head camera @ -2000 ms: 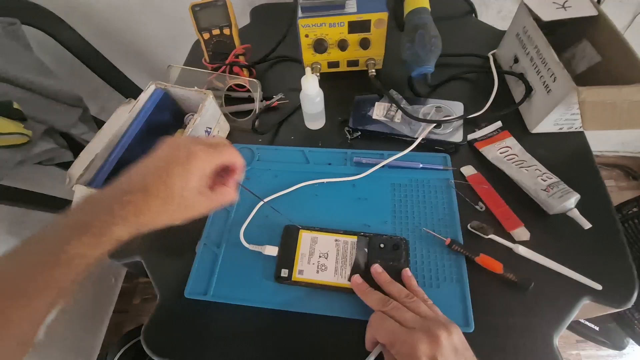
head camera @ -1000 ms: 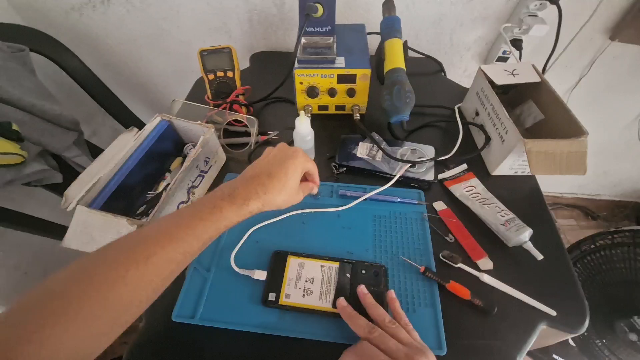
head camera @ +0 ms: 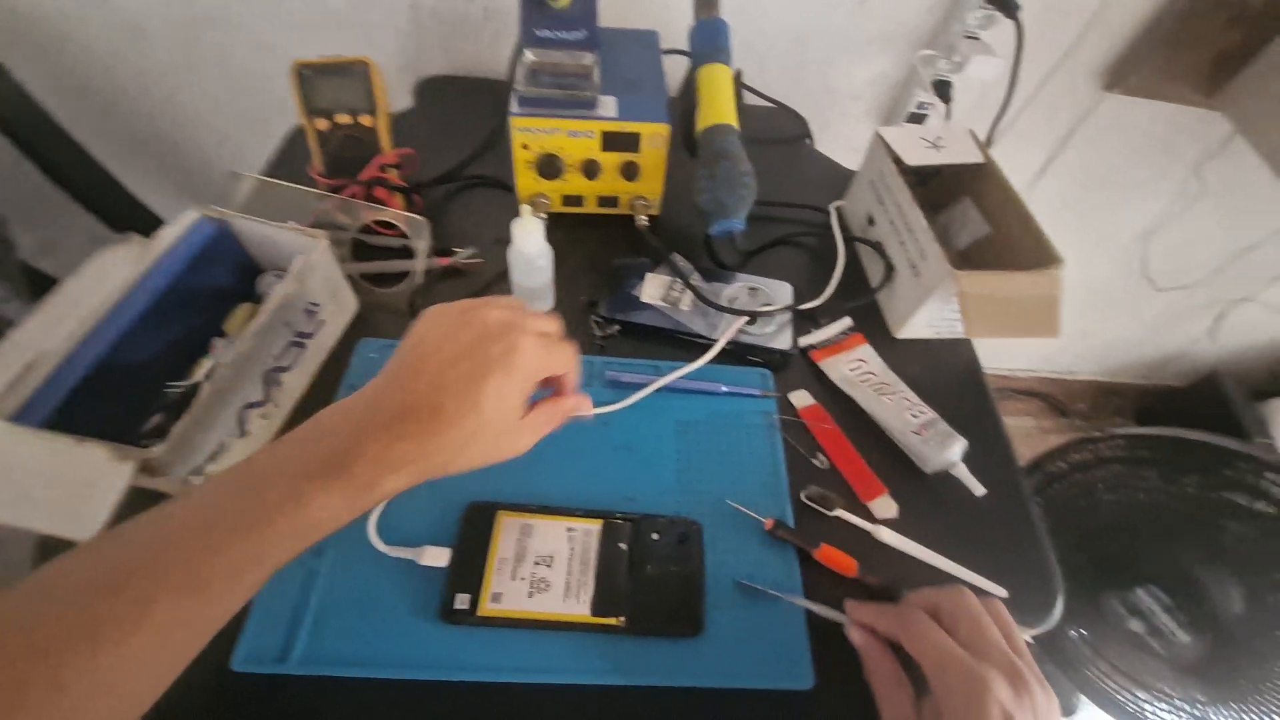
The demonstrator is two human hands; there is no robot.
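An opened smartphone (head camera: 655,570) with its battery (head camera: 545,565) exposed lies on the blue work mat (head camera: 400,640). A white cable (head camera: 410,552) is plugged into its left end. My left hand (head camera: 490,390) hovers over the mat above the phone, fingers curled and thumb tip beside the cable; whether it grips the cable is unclear. At the lower right, my right hand (head camera: 950,645) holds a thin pointed metal tool (head camera: 795,598), its tip over the mat's edge. Just above it rests an orange and black screwdriver (head camera: 835,560).
Around the mat are a blue precision tool (head camera: 690,384), glue tube (head camera: 890,405), red strip (head camera: 845,455), white-handled brush (head camera: 920,545), dropper bottle (head camera: 531,265) and another phone (head camera: 620,300). Behind stand a rework station (head camera: 590,165) and multimeter (head camera: 343,115). Open boxes (head camera: 270,390) (head camera: 1005,300) flank the table.
My right hand has left the phone's camera end, moved right and taken hold of the thin metal tool. My left hand remains raised over the mat. The view has shifted.
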